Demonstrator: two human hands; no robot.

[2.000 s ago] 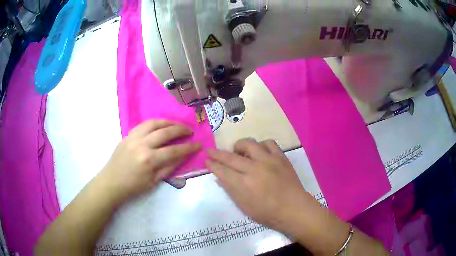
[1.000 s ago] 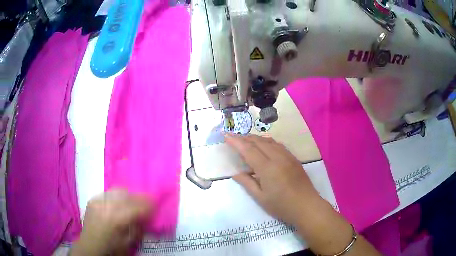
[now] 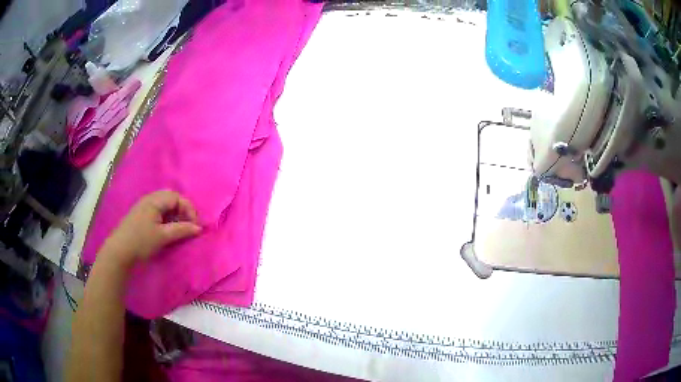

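A stack of bright pink cut panels (image 3: 201, 127) lies on the left of the white table, its layers uneven along the right edge. My left hand (image 3: 160, 227) is over the lower part of the stack, palm down, thumb and fingers curled close together. Whether the fingertips pinch cloth does not show clearly. My right hand is out of the picture. The sewing machine head (image 3: 575, 97) is at the right. No cloth lies under its presser foot (image 3: 532, 192). A narrow pink panel (image 3: 644, 276) lies right of the needle and hangs towards the front edge.
A blue plastic case (image 3: 515, 45) is at the back, beside the machine head. A printed ruler (image 3: 418, 342) runs along the front table edge. Folded pink pieces (image 3: 97, 123) and a clear plastic bag (image 3: 134, 30) are beyond the table's left edge. More pink cloth shows below the front edge.
The view has swung left. The wide panel beside the needle is no longer there. My left hand has moved left onto the stack. My right hand has left the picture.
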